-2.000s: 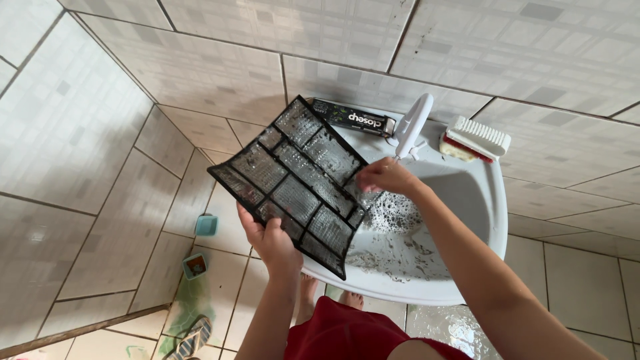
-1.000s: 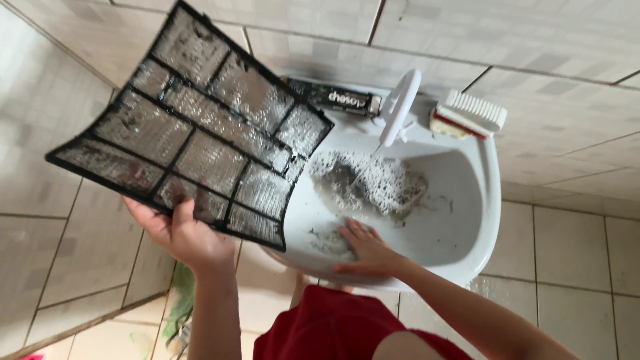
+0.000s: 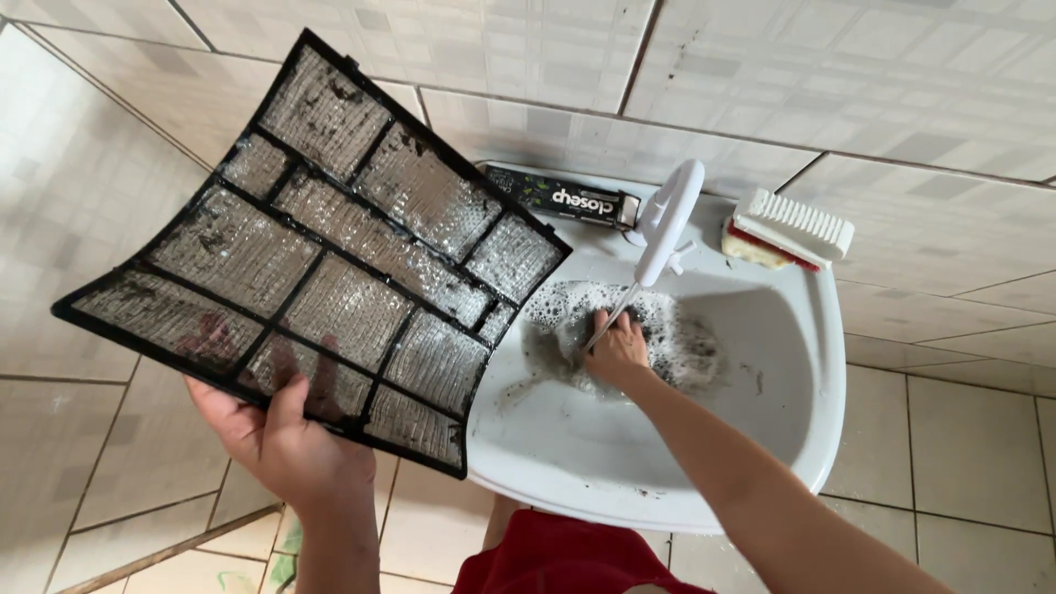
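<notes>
My left hand [image 3: 289, 437] grips the lower edge of a black-framed mesh air filter [image 3: 346, 305], tilted up at the left of the sink, its panels wet and spotted with dark dirt. My right hand [image 3: 619, 351] is down in the basin of the white washbasin [image 3: 577, 450], under a thin stream of water from the white faucet [image 3: 668, 227]. Foam [image 3: 557, 305] and grey dirty water surround its fingers; the fingertips are partly hidden, and whether they hold anything does not show.
A black Closeup toothpaste box [image 3: 553, 196] lies on the sink's back ledge, left of the faucet. On the right corner a white scrub brush [image 3: 796, 223] rests on a cream and red item [image 3: 755, 247]. Tiled walls [image 3: 742, 74] stand behind and at the left.
My right hand has gone from the filter to the basin's front side, then to the foam beneath the faucet. My left hand has moved the filter leftward, away from the basin.
</notes>
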